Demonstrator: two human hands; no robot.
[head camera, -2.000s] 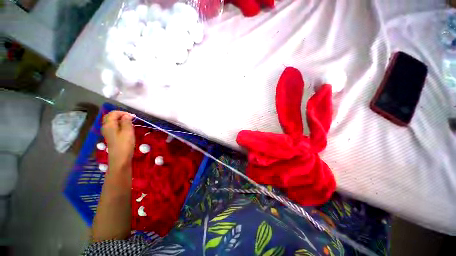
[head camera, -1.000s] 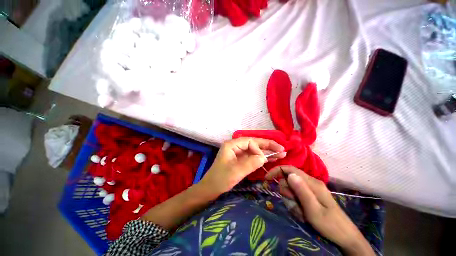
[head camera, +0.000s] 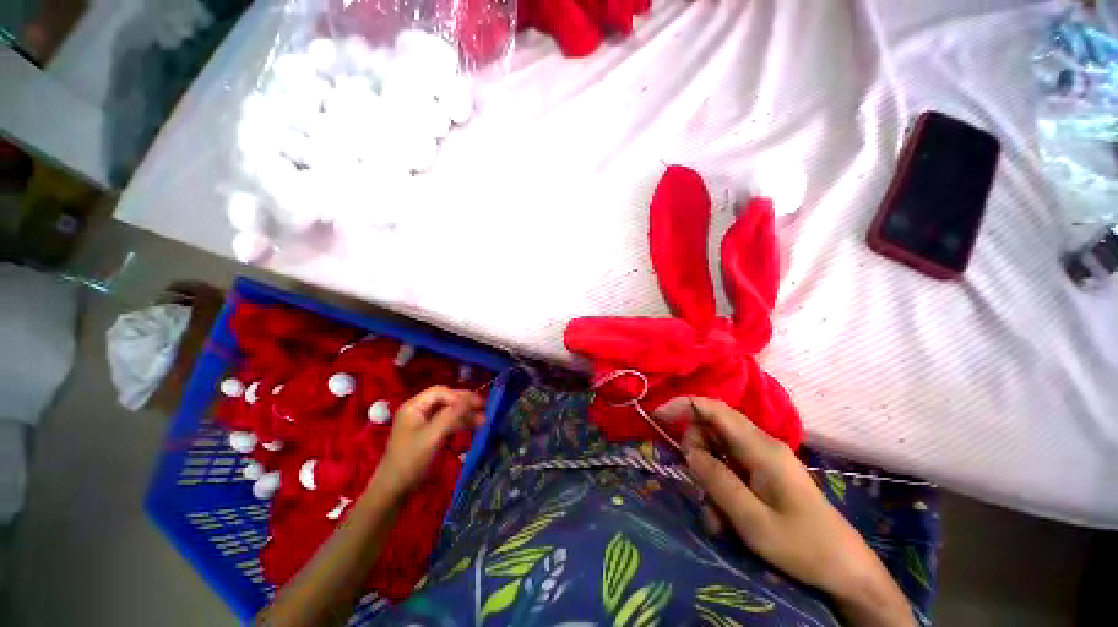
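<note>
A red plush piece (head camera: 705, 349) lies at the table's front edge, its two long lobes pointing away from me. My right hand (head camera: 742, 478) is just in front of it, fingers pinched on a white thread (head camera: 662, 431). The thread runs up and left into a small loop over the red plush. A white pompom (head camera: 780, 190) lies beside the tip of the right lobe. My left hand (head camera: 432, 429) is over the crate's right side, fingertips close together; what they hold is too small to tell. No needle can be made out.
A blue crate (head camera: 368, 321) of red pieces with white pompoms stands left of my lap. A clear bag of pompoms (head camera: 349, 123) lies on the table, with a red pile (head camera: 576, 22) behind. A phone (head camera: 938, 194) and a clear packet (head camera: 1079, 123) lie right.
My left hand, at the crate two seconds ago and at the plush one second ago, is back over the crate. The thread now forms a loop by my right hand.
</note>
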